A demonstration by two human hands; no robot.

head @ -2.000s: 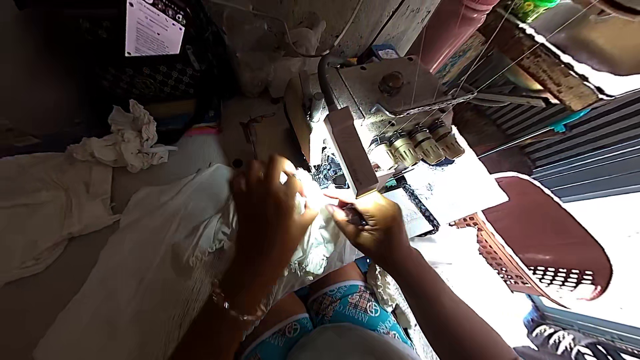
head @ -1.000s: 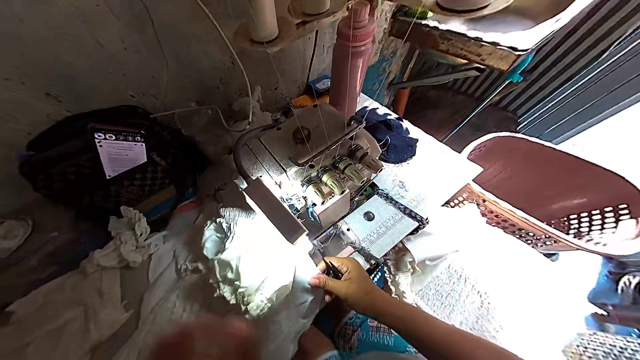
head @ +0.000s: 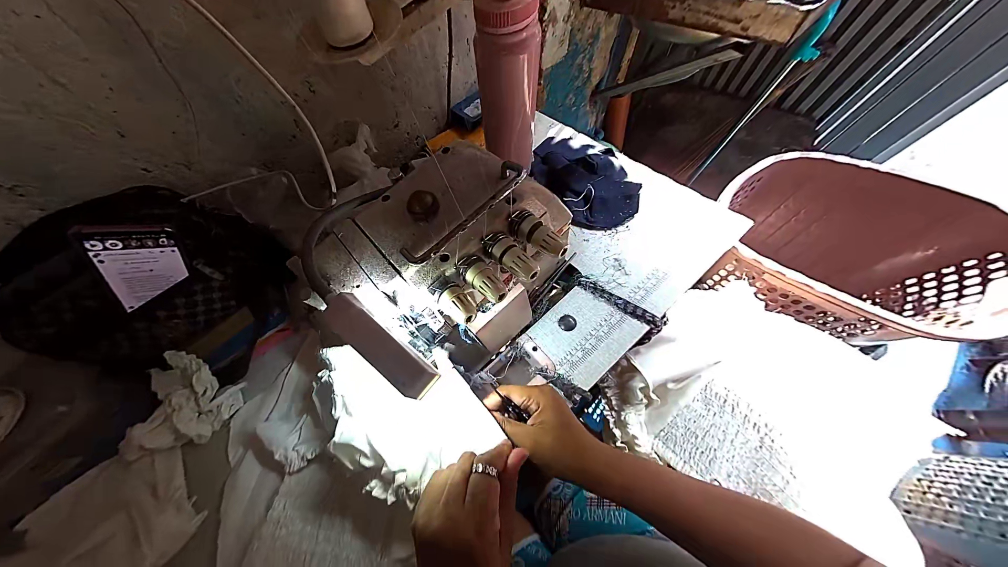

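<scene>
An overlock sewing machine [head: 441,213] stands at the centre, its lamp lighting white fabric [head: 402,417] that lies under the front of the machine. My left hand [head: 465,504], with a ring on one finger, pinches the fabric's near edge. Just beyond it, my right hand [head: 543,429] is closed round a small dark tool, perhaps thread snips, and its fingertips touch the same edge. The tool is mostly covered by the fingers. Beside the right hand is the metal cloth plate [head: 587,331] with loose thread clippings. The needle area is partly hidden by glare.
A pink bottle [head: 508,87] and dark blue cloth [head: 587,185] are behind the machine. To the right stands a reddish plastic basket [head: 858,244]. Crumpled white cloth [head: 185,398] and a lit phone [head: 134,268] on a dark bag lie left. A thread cone [head: 344,22] sits above.
My left hand, blurred at the bottom a second ago, has come up to the fabric edge beside my right hand. The right hand still holds the dark tool. The view has shifted since two seconds ago.
</scene>
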